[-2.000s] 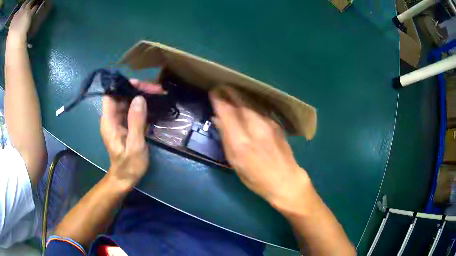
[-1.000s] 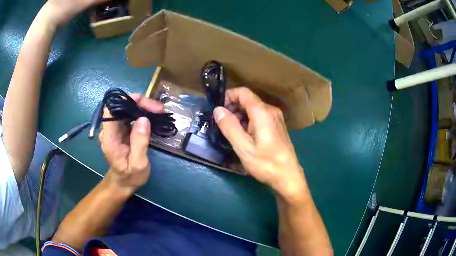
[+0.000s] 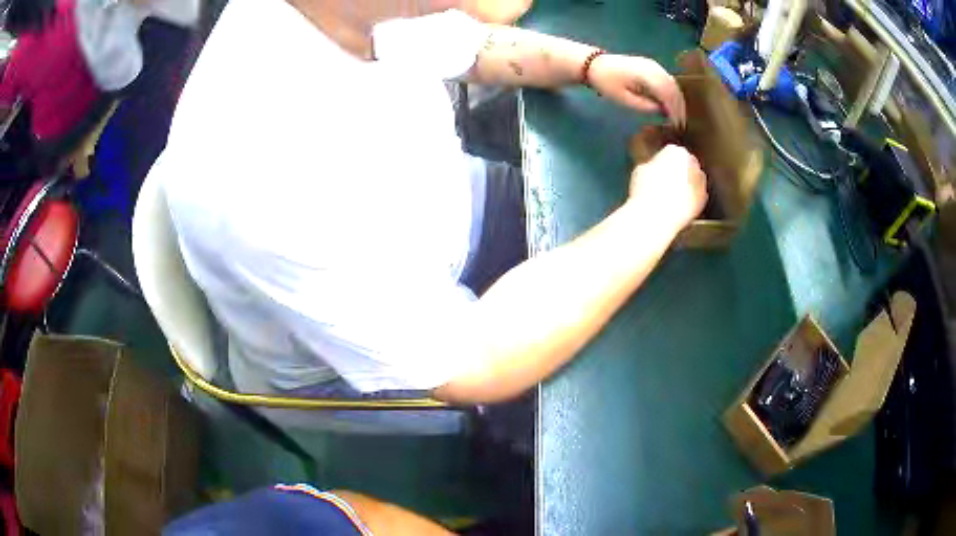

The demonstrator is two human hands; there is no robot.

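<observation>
Neither of my hands is in view; only my blue sleeve and a bit of bare upper arm show at the bottom edge. An open brown carton [image 3: 770, 450] stands on the green table [image 3: 618, 419] at the right, its lid folded back. Black coiled cable [image 3: 788, 393] lies in it. Part of another brown carton [image 3: 802, 511], with a dark narrow thing at it, is cut off by the bottom right edge.
A seated person in white [image 3: 304, 220] works with both hands in an open carton [image 3: 713, 232]. A blue tool [image 3: 739, 71], grey-white cables and a black-and-yellow device [image 3: 902, 194] lie beyond. A large carton [image 3: 105, 434] stands at lower left.
The view has swung left to the neighbouring person. My hands, the two black cable bundles they held and the carton under them have left the picture.
</observation>
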